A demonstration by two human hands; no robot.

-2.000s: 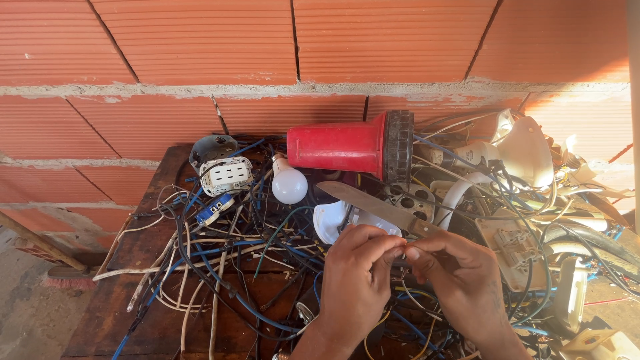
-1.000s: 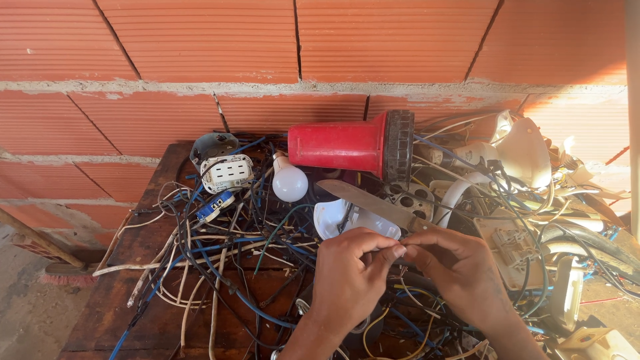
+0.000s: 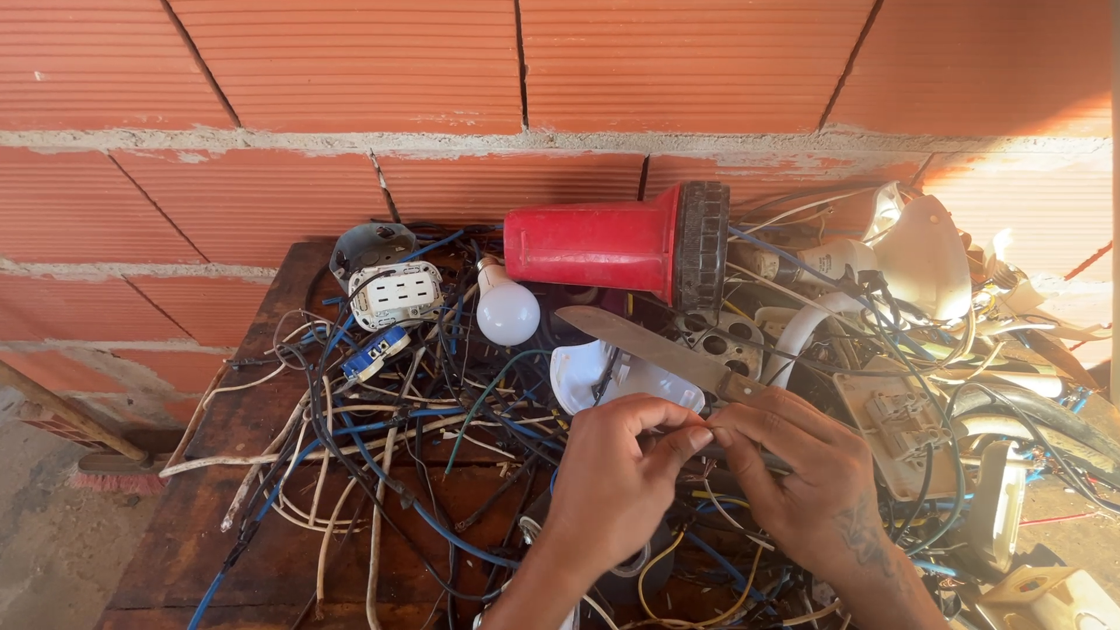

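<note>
Both hands meet over the wire pile, right of centre. My left hand [image 3: 626,472] pinches something small between thumb and forefinger; the fingers hide most of it. My right hand [image 3: 792,464] keeps a knife [image 3: 647,346] by its handle, the blade pointing up and left, while its thumb and forefinger touch the same small piece. Behind the blade lies a white plastic fitting [image 3: 582,376]. A white light bulb [image 3: 507,313] rests left of it, and a red flashlight [image 3: 595,245] with a black ribbed head lies on its side above.
Tangled electrical wires [image 3: 411,437] cover much of the wooden table [image 3: 175,525]. A white socket module [image 3: 395,296] and a blue one [image 3: 374,352] sit at left; a beige plate [image 3: 901,429] and more fittings at right. Behind is a brick wall [image 3: 350,61]; a broom [image 3: 118,468] stands left.
The hands stay close together at nearly the same spot, with small finger movements. The knife remains in my right hand, and the objects around have not plainly moved.
</note>
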